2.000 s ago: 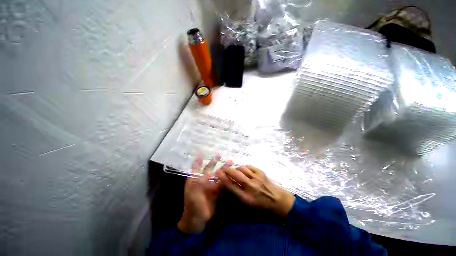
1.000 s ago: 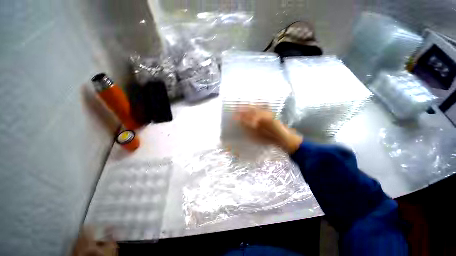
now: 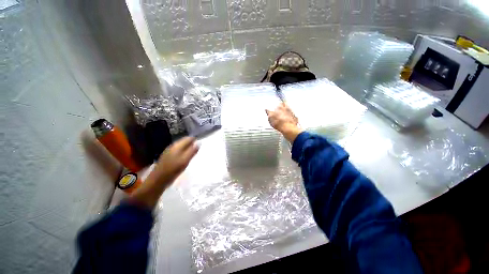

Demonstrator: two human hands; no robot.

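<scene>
Two tall stacks of clear trays stand at the middle of the bench, a left stack (image 3: 252, 128) and a right stack (image 3: 327, 107). My right hand (image 3: 284, 119) is at the gap between them, against the right side of the left stack's top; its fingers are curled, and whether they grip a tray cannot be told. My left hand (image 3: 179, 155) is raised to the left of the left stack, blurred, apart from it; its hold is unclear. Clear crinkled film (image 3: 246, 219) lies on the bench in front of the stacks.
At left by the wall are an orange flask (image 3: 115, 143), a short orange item (image 3: 128, 183) and a dark flat thing (image 3: 157, 140). Crumpled film (image 3: 198, 107) and a patterned bag (image 3: 291, 63) are behind. Smaller tray stacks (image 3: 402, 101) and a white-and-black box (image 3: 450, 75) stand at right.
My hands have left the front left edge. My right hand has reached to the stacks, and my left hand has risen towards the left stack. The view has turned right.
</scene>
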